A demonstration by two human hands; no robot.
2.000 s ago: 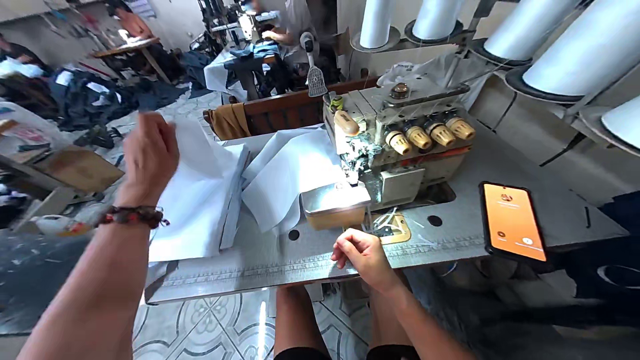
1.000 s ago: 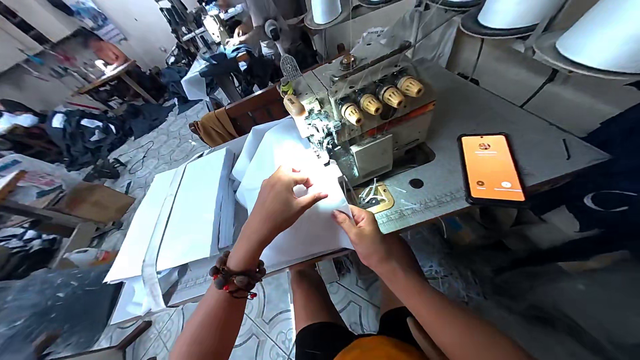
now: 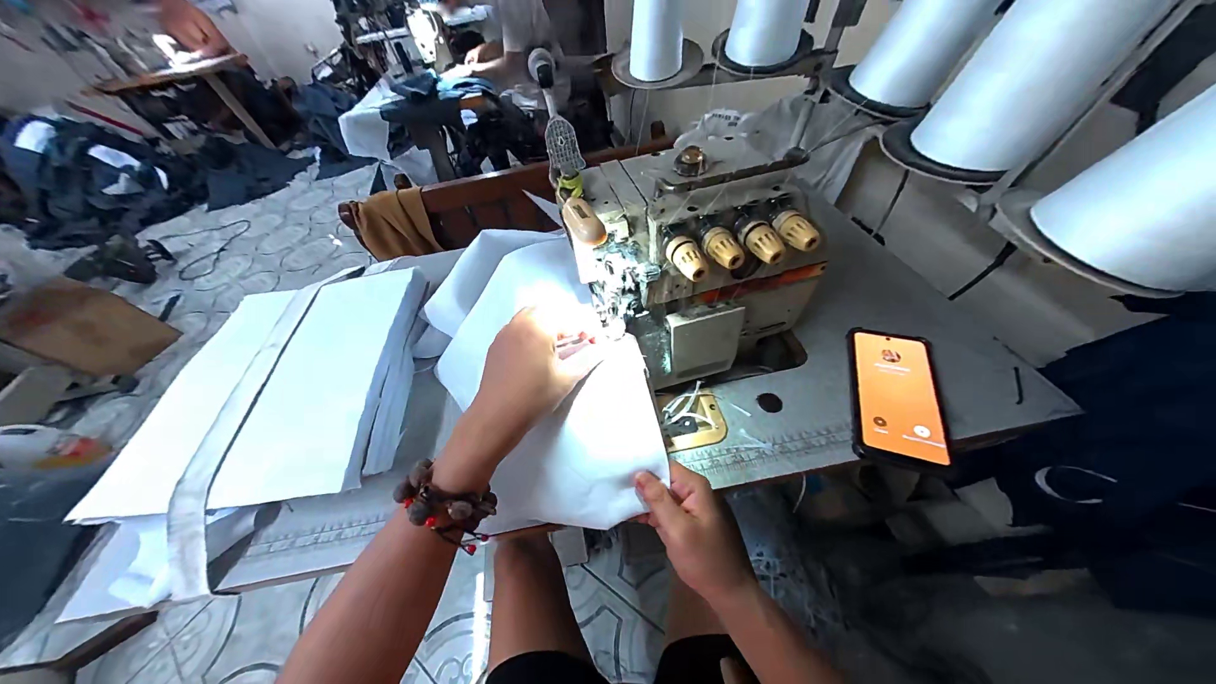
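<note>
A white fabric piece (image 3: 598, 446) lies under the lit needle area of an overlock sewing machine (image 3: 703, 247) and reaches to the table's front edge. My left hand (image 3: 532, 366), a beaded bracelet at its wrist, pinches the fabric close to the presser foot. At the near right corner, my right hand (image 3: 689, 518) grips the fabric between thumb and fingers. More white cloth bunches behind the left hand. To the left, a stack of white fabric pieces (image 3: 313, 389) rests on the table with a pale strip across it.
A phone with an orange screen (image 3: 898, 394) lies on the table's right part. White thread cones (image 3: 997, 76) stand at the upper right. Thread scraps sit by the brass-coloured plate (image 3: 693, 418). A brown cloth (image 3: 394, 223) hangs on a wooden bench behind. Other people work at the back.
Two seconds ago my left hand was raised over the stack and my right hand was near the plate. Both hands now hold the fabric at the machine. The view has shifted.
</note>
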